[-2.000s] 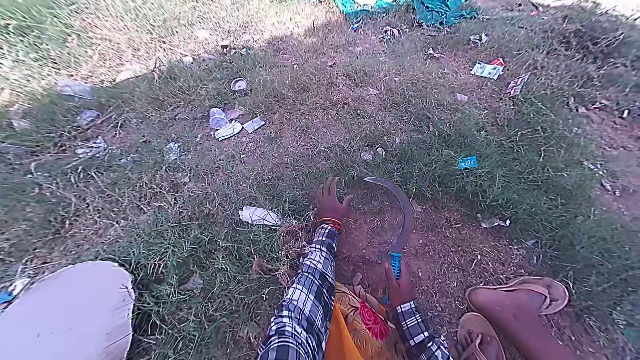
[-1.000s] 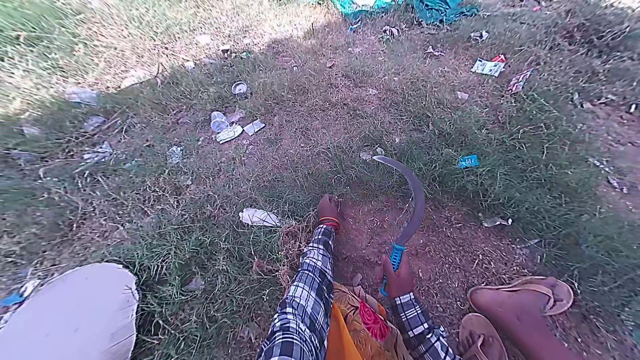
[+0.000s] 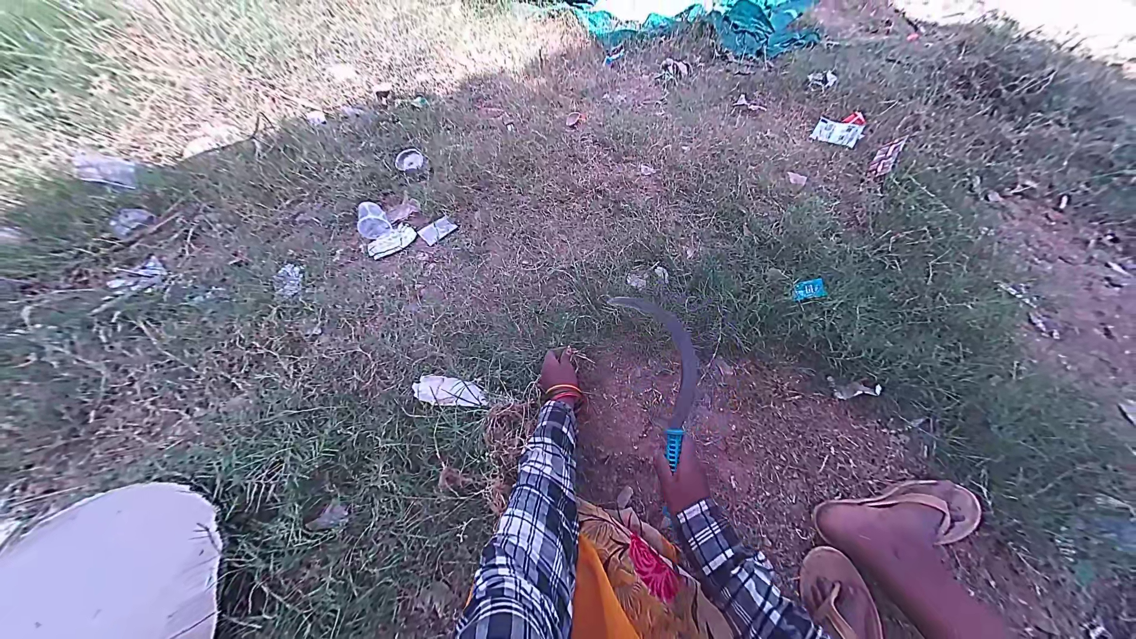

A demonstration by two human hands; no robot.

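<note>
A sickle (image 3: 682,364) with a curved metal blade and a blue handle is in my right hand (image 3: 683,484), its tip pointing up and left above the ground. To the left of the blade, my left hand (image 3: 559,373) is closed at the edge of the short grass (image 3: 497,333), with a few thin dry stems showing at the fingers. Bare reddish soil (image 3: 621,399) lies between the two hands. A clump of dry, pulled-looking grass (image 3: 506,435) rests beside my left forearm.
A pale rounded board or sheet (image 3: 115,559) lies at lower left. My sandalled feet (image 3: 896,524) are at lower right. Litter includes a white wrapper (image 3: 448,390), a plastic cup (image 3: 373,220) and a blue packet (image 3: 809,289). Green sheeting (image 3: 763,27) lies at the top.
My left hand was spread on the grass two seconds ago; its fingers have since closed. The sickle blade has shifted in my right hand, and its tip now points more to the left.
</note>
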